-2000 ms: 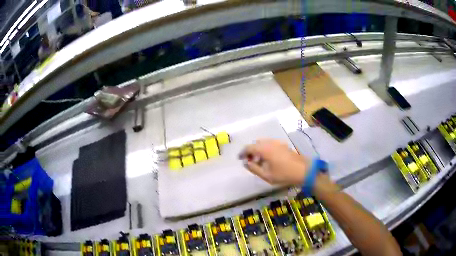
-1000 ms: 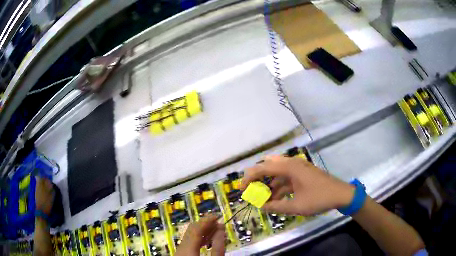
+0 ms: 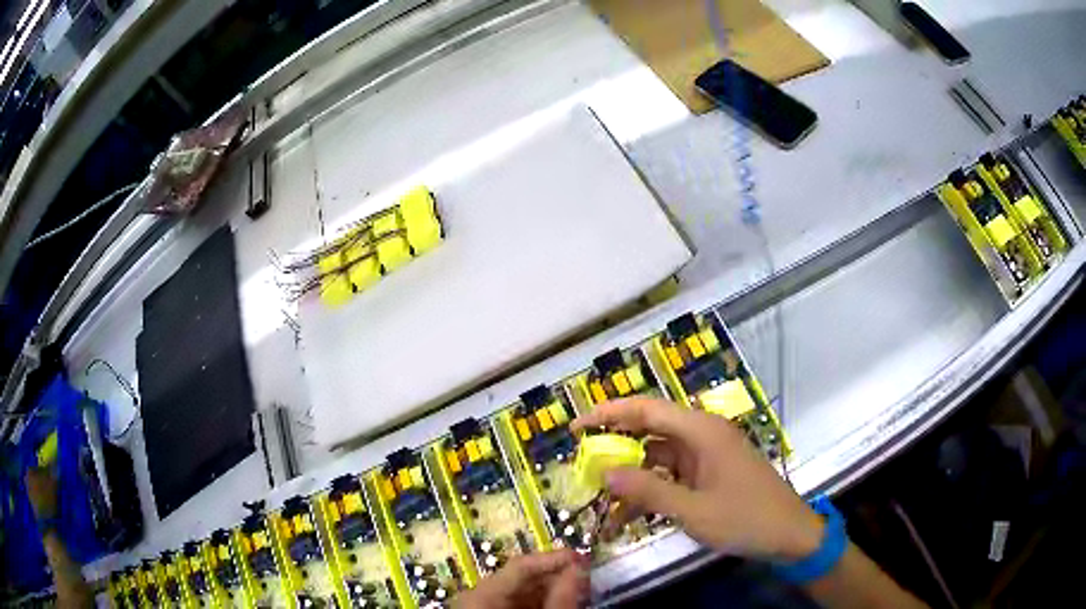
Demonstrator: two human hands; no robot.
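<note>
My right hand, with a blue wrist strap, holds a yellow taped transformer between thumb and fingers over the row of power supply boards. My left hand is low at the bottom edge, partly cut off, its fingertips close to the dark leads below the transformer. Whether it grips a lead cannot be told. The board at the right end of the near row has a yellow block on it.
A white foam pad bears loose yellow transformers. Black mats and a blue bin are at left, with another person's hand at the bin. A phone overlaps cardboard. More boards lie right.
From one second ago, the transformer has turned in my right hand and sits close above the boards. My left hand has moved right and down. The camera view has shifted.
</note>
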